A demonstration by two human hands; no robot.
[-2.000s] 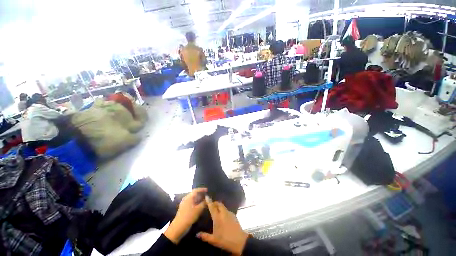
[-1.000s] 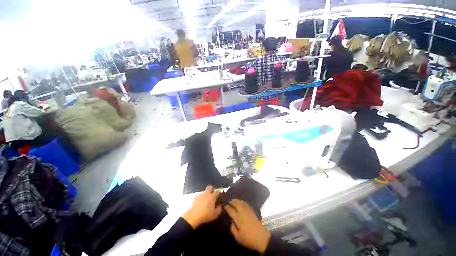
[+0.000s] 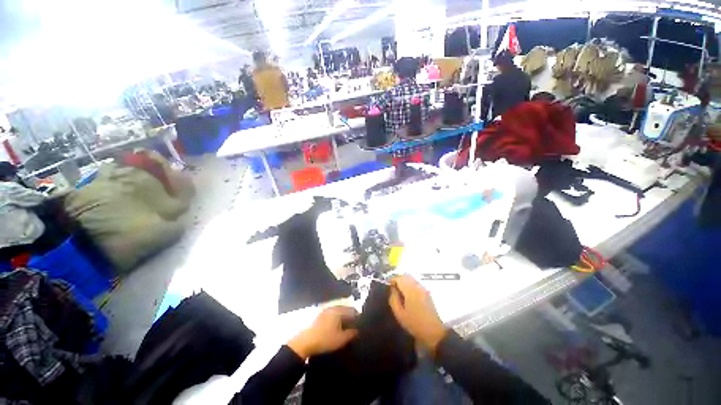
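Observation:
A black cut piece (image 3: pixel 368 344) lies in front of the needle area (image 3: pixel 370 265) of the white sewing machine (image 3: pixel 462 213), its far end at the presser foot. My left hand (image 3: pixel 328 331) rests on its left edge, fingers bent onto the cloth. My right hand (image 3: pixel 417 311) holds its right edge close to the needle, fingertips on the cloth. Another black piece (image 3: pixel 300 257) lies flat left of the needle. The exact finger grip is blurred.
A black pile (image 3: pixel 194 340) is at the table's left edge, beside plaid garments (image 3: pixel 43 324). Orange-yellow scissor handles (image 3: pixel 589 259) and a black drape (image 3: pixel 548 235) are right of the machine. A thin dark tool (image 3: pixel 439 277) lies on the bed.
My hands have moved apart, to either side of the cloth, and the piece has moved from near my body up to the needle. The view has shifted, too.

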